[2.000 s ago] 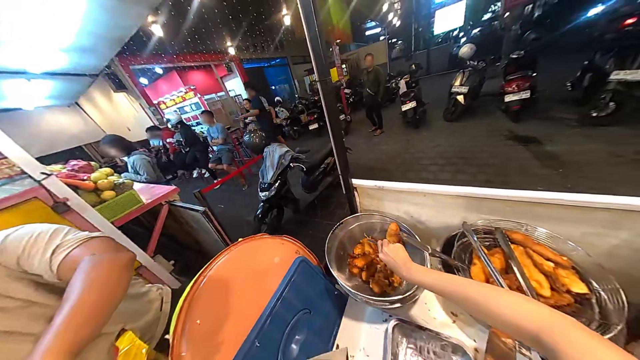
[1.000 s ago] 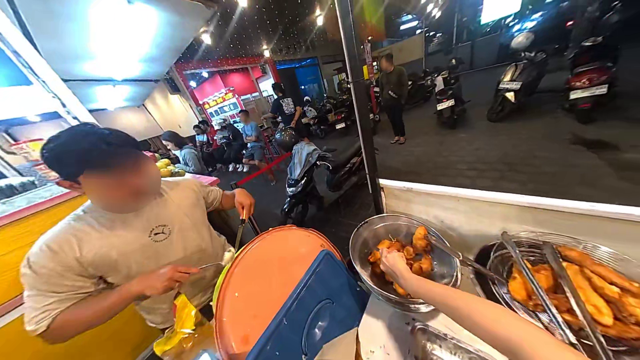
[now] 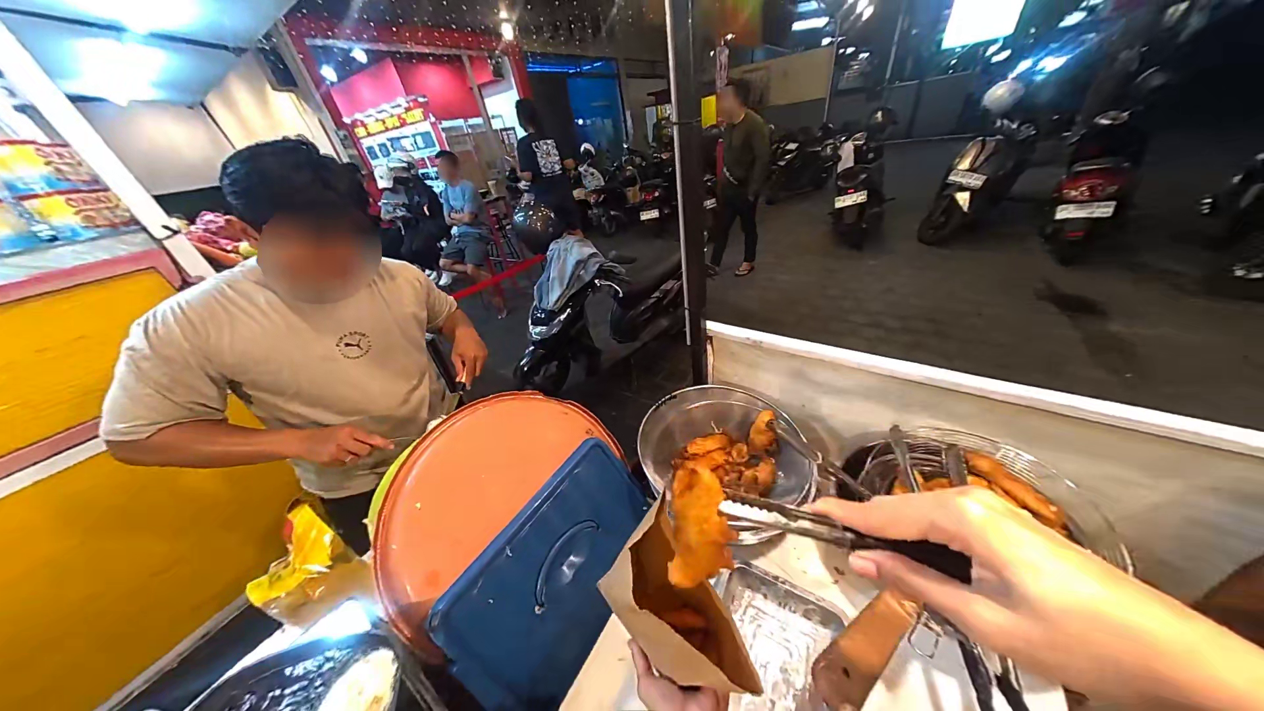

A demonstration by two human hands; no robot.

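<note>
My right hand (image 3: pixel 973 558) grips black-handled metal tongs (image 3: pixel 839 528), whose tips pinch a piece of golden fried food (image 3: pixel 699 523). That piece is at the mouth of a brown paper bag (image 3: pixel 726 647). Below the bag, my left hand (image 3: pixel 671 686) holds it from underneath, mostly hidden by the paper. Fried food is visible inside the bag. Behind the tongs, a metal bowl (image 3: pixel 657 434) holds more fried pieces (image 3: pixel 755 476), with another utensil leaning in it. A wire basket (image 3: pixel 1096 504) at the right contains longer fried pieces (image 3: pixel 1017 486) and tongs.
A metal tray (image 3: pixel 780 632) lies under my hands. Left of the bag stand a blue lid (image 3: pixel 543 573) and a round orange lid (image 3: pixel 484 494). A co-worker (image 3: pixel 306 365) stands across at the left, near a dark pan (image 3: pixel 306 681). A post (image 3: pixel 686 197) rises behind the bowl.
The hand that reached into the bowl without tongs is out of it. Tongs in my right hand now hold a fried piece, and a paper bag has come into view in my left hand.
</note>
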